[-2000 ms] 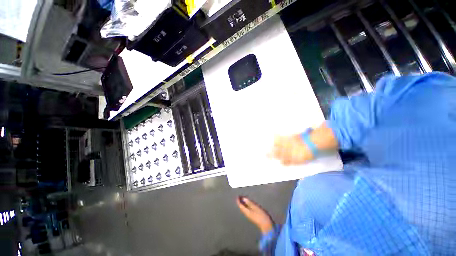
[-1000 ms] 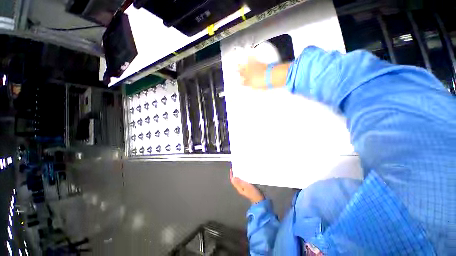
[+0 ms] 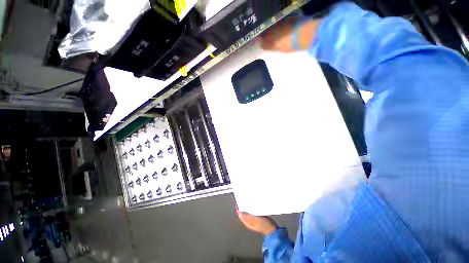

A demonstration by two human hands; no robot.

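A large flat white unit (image 3: 288, 149) lies in front of me. Its black rounded display panel (image 3: 252, 81) shows a row of green lights. My right hand (image 3: 285, 38), with a blue band at the wrist, is blurred at the unit's far end, by the shelf edge. Whether it holds anything cannot be told. My left hand (image 3: 257, 223) is at the unit's near corner, its fingertips against or under the edge and partly hidden.
Metal rollers (image 3: 198, 144) and a pale ball transfer table (image 3: 149, 159) lie left of the unit. Black bins (image 3: 172, 56), clear plastic wrapping (image 3: 105, 25) and a black device (image 3: 97, 100) are on the shelf above. Grey floor shows below.
My right hand has moved from the unit's lower part, across the panel area, to the far end; the white wad seen in it earlier is not visible. My left hand has come to the near corner.
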